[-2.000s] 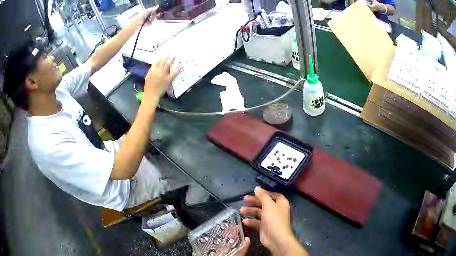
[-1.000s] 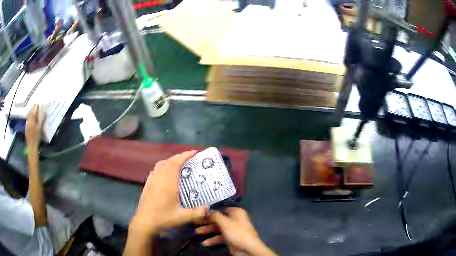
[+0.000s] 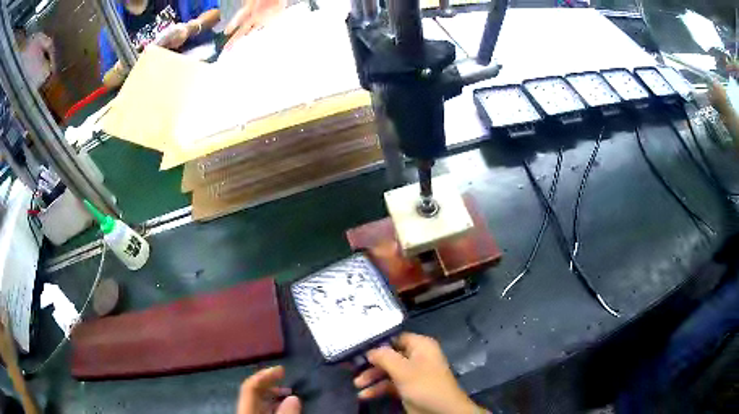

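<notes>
A square LED work light [image 3: 347, 306] with a black rim and a pale, clear-covered face is held face up between the reddish-brown board and the press. My right hand [image 3: 417, 373] grips its near edge, by the bracket. My left hand [image 3: 269, 393] is at the bottom edge, partly cut off, fingers apart, not touching the lamp. The arbor press [image 3: 409, 89] stands just beyond, its cream pad [image 3: 428, 217] above the reddish-brown fixture blocks [image 3: 472, 252].
The reddish-brown board [image 3: 182, 327] lies left. Beyond are a squeeze bottle [image 3: 126, 245], a round disc [image 3: 105, 297] and stacked cardboard [image 3: 284, 154]. A row of lamps [image 3: 555, 97] with trailing cables [image 3: 577, 218] is at right. Other people are at the back and both sides.
The view has swung right towards the press. The lamp has moved from over the board to beside the fixture. My left hand has let go of the clear cover, which now shows inside the lamp's rim.
</notes>
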